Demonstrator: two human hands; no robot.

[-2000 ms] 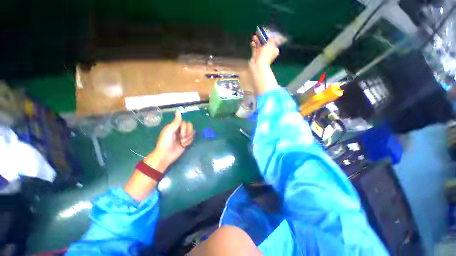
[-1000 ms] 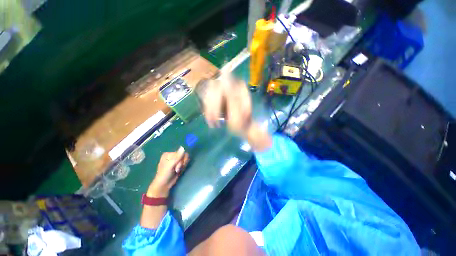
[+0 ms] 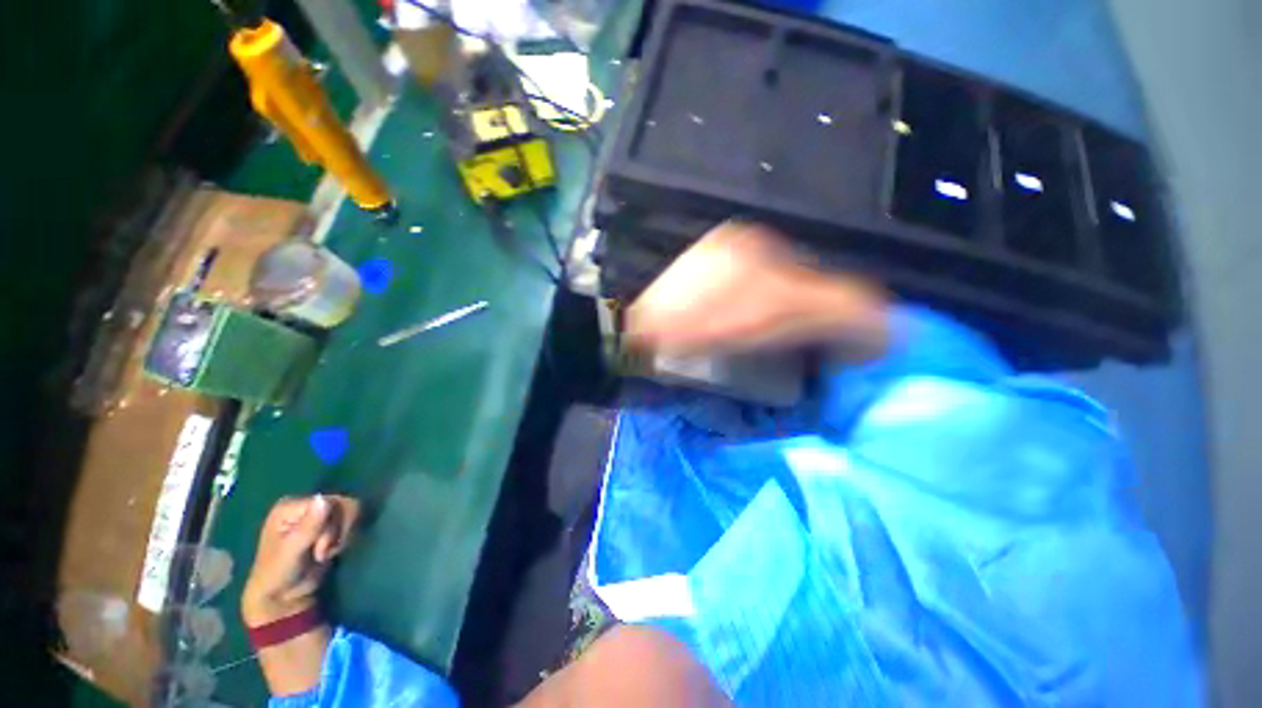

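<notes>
My right hand [image 3: 754,297] is blurred by motion in front of the black tray stack. Its fingers are over a pale, flat slab with a darker edge, which looks like a smartphone [image 3: 727,374]; the hand hides much of it. My left hand [image 3: 295,553] rests low at left on the green mat, fingers curled in, with no object visible in it. The black plastic trays [image 3: 768,118] are stacked at the upper right. Dark, glossy handsets [image 3: 955,152] with small white marks lie in compartments on the right side of the top tray.
Tweezers [image 3: 435,324] and blue picks [image 3: 330,444] lie on the green mat [image 3: 415,457]. A yellow electric screwdriver [image 3: 312,118] is at upper left, its power supply [image 3: 505,159] beside the trays. A green box [image 3: 242,353], pale tub [image 3: 307,284] and clear cups [image 3: 201,622] stand at left.
The view has swung right, bringing the trays and their handsets into view. My right hand has moved from above the bench to the near edge of the trays. My left hand stays curled.
</notes>
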